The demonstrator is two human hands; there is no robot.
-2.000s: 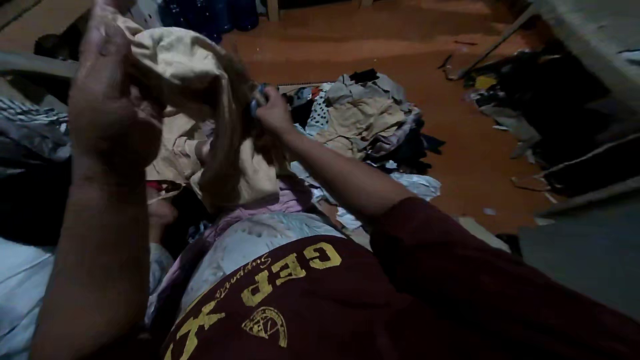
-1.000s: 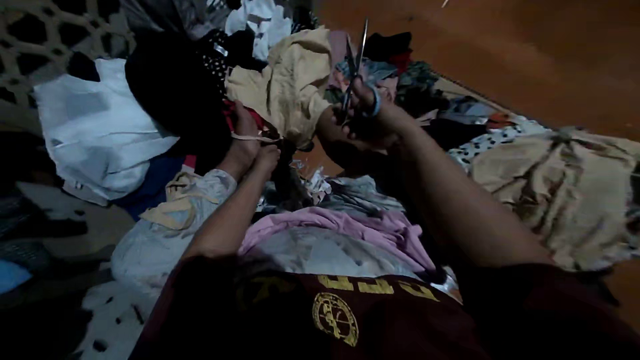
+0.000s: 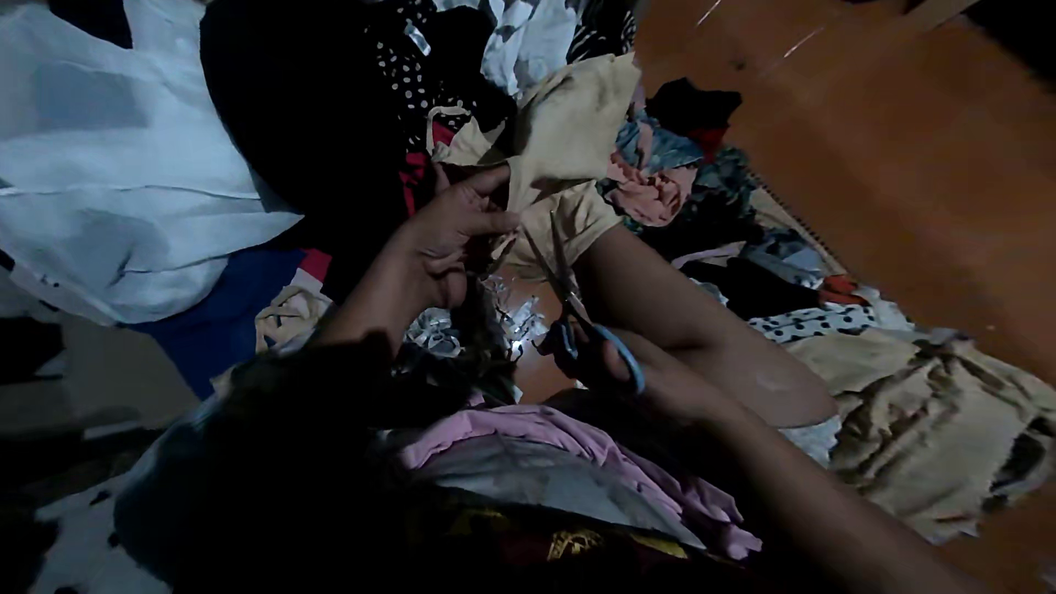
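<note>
My left hand [image 3: 452, 229] pinches the edge of a beige cloth [image 3: 569, 124] between thumb and fingers, near the middle of the view. The cloth hangs over my leg and the fabric around it. My right hand [image 3: 648, 371] holds scissors with blue handles [image 3: 569, 293]. Their blades point up and away from me, parted in a narrow V, with the tips against or just over the lower part of the cloth. Dim light hides whether the blades have cloth between them.
White cloth [image 3: 140, 165] and black fabric [image 3: 305, 124] lie on the left. Mixed garments, a peach cloth [image 3: 652, 191] and a polka-dot cloth [image 3: 813, 322] are heaped on the right, with a large beige cloth [image 3: 924, 421] nearer me. Orange-brown floor [image 3: 874, 148] shows beyond. Pink fabric [image 3: 528, 425] covers my lap.
The beige cloth was raised in front of me two seconds ago and is now low over my leg. The scissors, upright a second ago, have come down to the cloth. The view has swung strongly.
</note>
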